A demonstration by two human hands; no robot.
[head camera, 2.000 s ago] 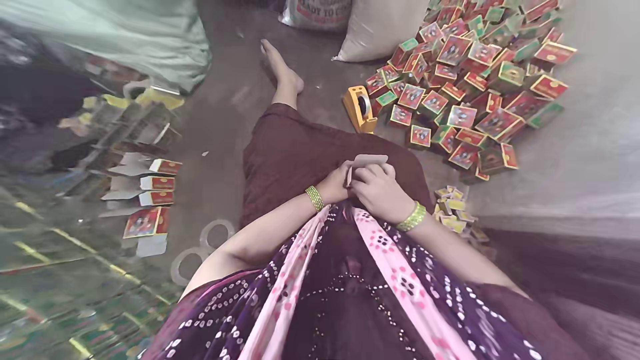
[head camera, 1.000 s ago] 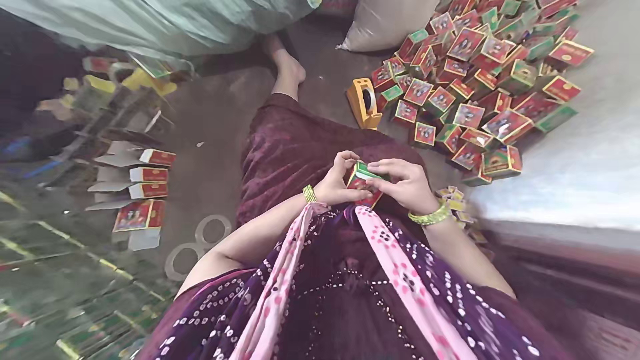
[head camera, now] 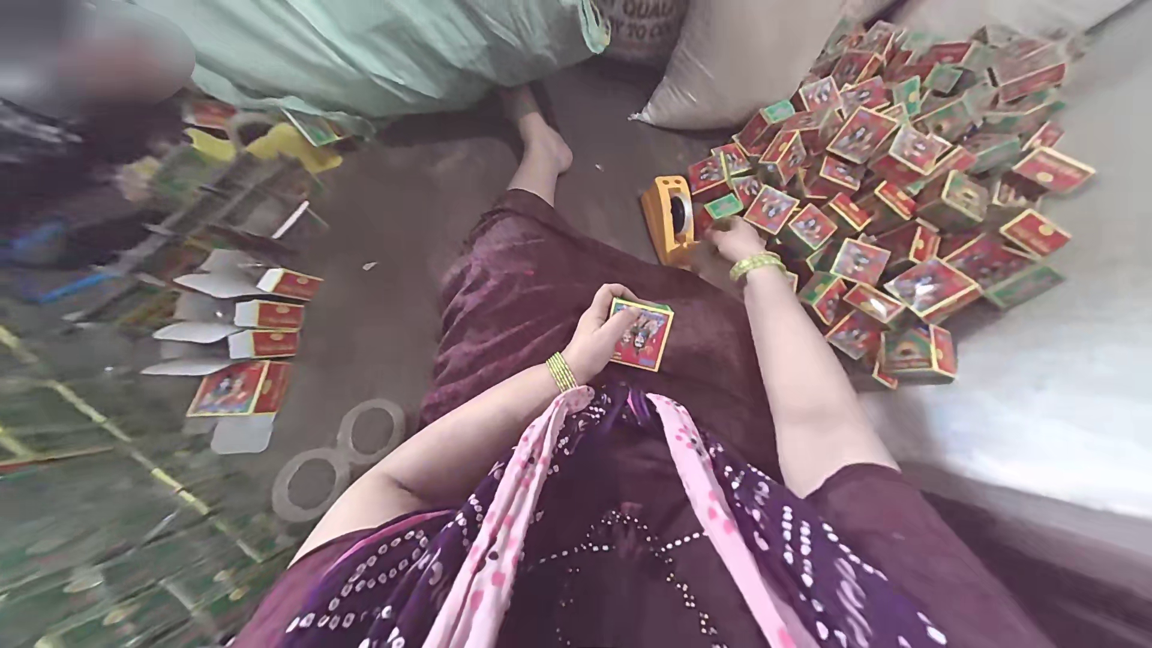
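Note:
My left hand (head camera: 601,337) holds a small red printed cardboard box (head camera: 644,337) with a yellow and green edge above my lap, thumb on its face. My right hand (head camera: 736,239) is stretched out beside a yellow tape dispenser (head camera: 668,220), its fingertips close to the dispenser's right side; whether they pinch a piece of tape is too blurred to tell. Right of that hand lies a large heap of red and green boxes (head camera: 861,261).
Unfolded open-flapped cartons (head camera: 238,389) lie in a row at the left, near two tape rings (head camera: 371,432). Green printed sheets (head camera: 108,504) cover the lower left. A pale green sack (head camera: 387,54) and a whitish sack (head camera: 738,67) stand at the top.
Both hands were together on a small box a second ago. My right hand has let go and moved out to the tape dispenser, while the left keeps the box, now with its printed face up.

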